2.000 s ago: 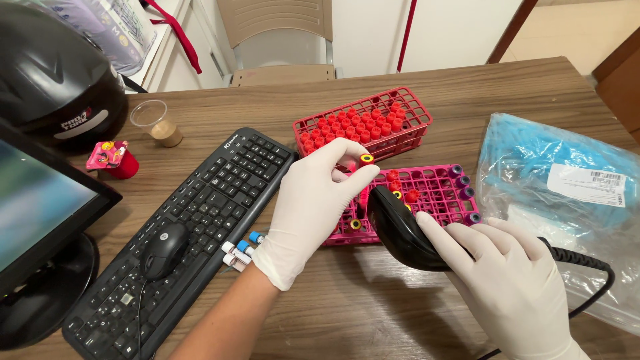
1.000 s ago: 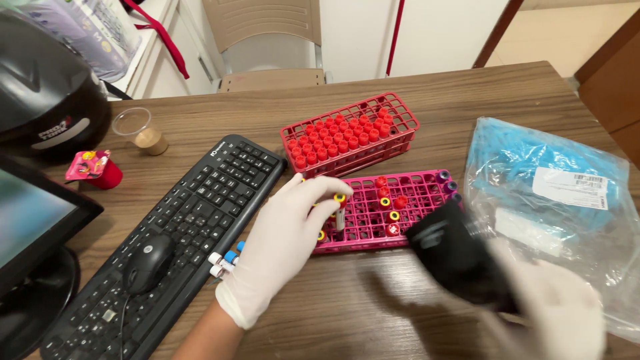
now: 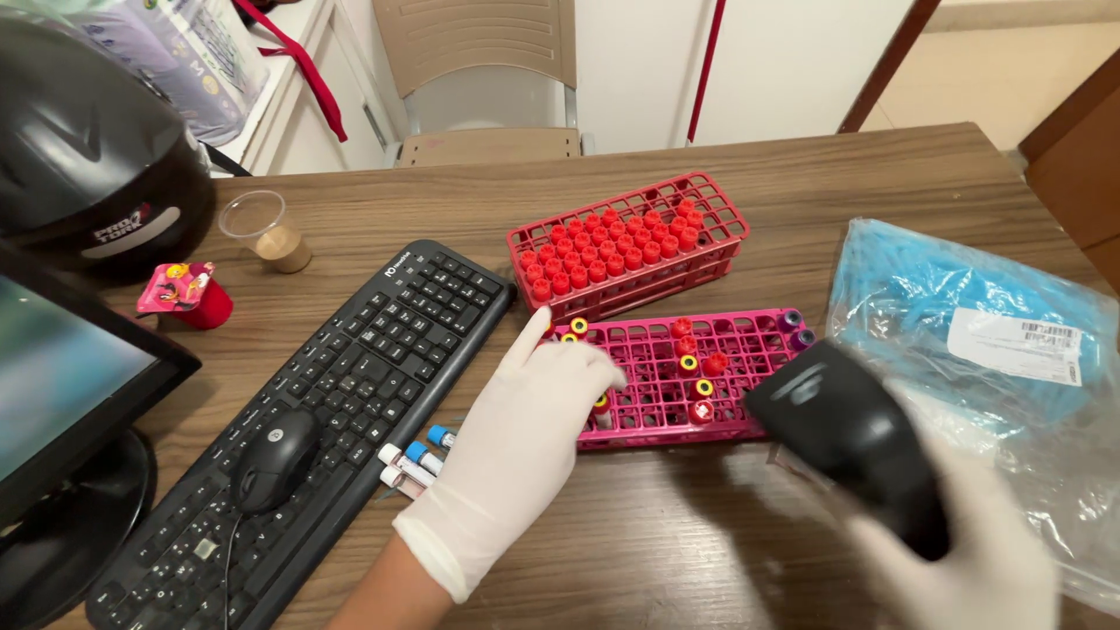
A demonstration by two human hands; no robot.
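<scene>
My gloved left hand (image 3: 534, 437) is over the left end of a magenta test tube rack (image 3: 647, 429), its fingers among yellow-capped tubes (image 3: 579, 327); whether it grips one is hidden. Red-capped and yellow-capped tubes stand mid-rack, and purple-capped tubes (image 3: 790, 320) at the right end. In my gloved right hand (image 3: 971, 534), blurred, is a black handheld barcode scanner (image 3: 853, 437), over the table right of the rack. Behind stands a red rack (image 3: 717, 214) filled with many red-capped tubes (image 3: 612, 236). Blue-capped (image 3: 424, 457) and white-capped tubes (image 3: 402, 479) lie by my left wrist.
A black keyboard (image 3: 350, 385) with a mouse (image 3: 276, 459) on it lies at left, beside a monitor (image 3: 61, 376). Behind are a helmet (image 3: 96, 149), a red cup (image 3: 206, 302) and a tilted clear plastic cup (image 3: 267, 227). Plastic bags with blue contents (image 3: 919, 289) lie at right.
Two seconds ago my left hand held a yellow-capped tube near the scanner; it has since moved left and down to the rack's left end. The scanner has moved right, away from the rack.
</scene>
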